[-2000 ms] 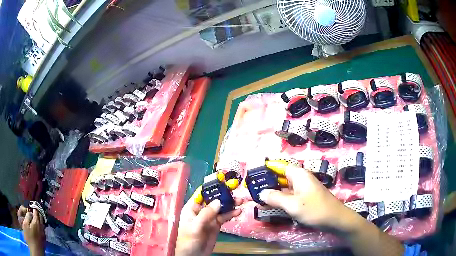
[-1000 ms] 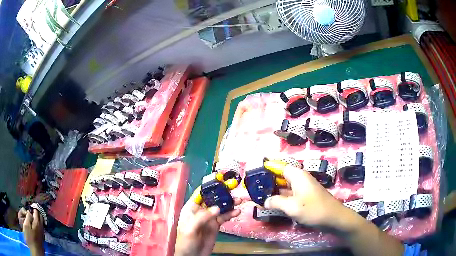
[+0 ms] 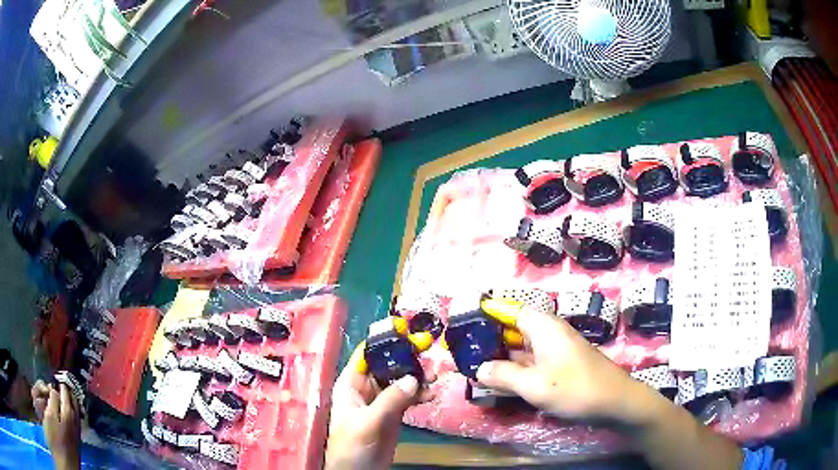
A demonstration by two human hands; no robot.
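Observation:
My left hand (image 3: 366, 404) holds a black smartwatch (image 3: 390, 356), its thumb on the lower edge of the screen. My right hand (image 3: 542, 363) holds a second black smartwatch (image 3: 473, 341), its thumb at the lower part of the screen. Both screens are dark with small faint white marks. Yellow finger cots (image 3: 503, 310) cover fingertips of both hands. Both watches are held side by side above the left front part of the foam tray (image 3: 473, 220), which bears rows of watches with pale perforated straps. A white printed sheet (image 3: 721, 285) lies on its right side.
A tray (image 3: 294, 386) of watches lies at the left, with stacked foam trays (image 3: 345, 216) behind it. A white fan (image 3: 597, 32) stands at the back, red cables (image 3: 809, 119) at the right. Another person's hands (image 3: 57, 404) hold a watch at the far left.
The lit text on both watch screens has changed to fewer, fainter marks. My left thumb has moved slightly right and down on its watch. Both watches have shifted slightly left.

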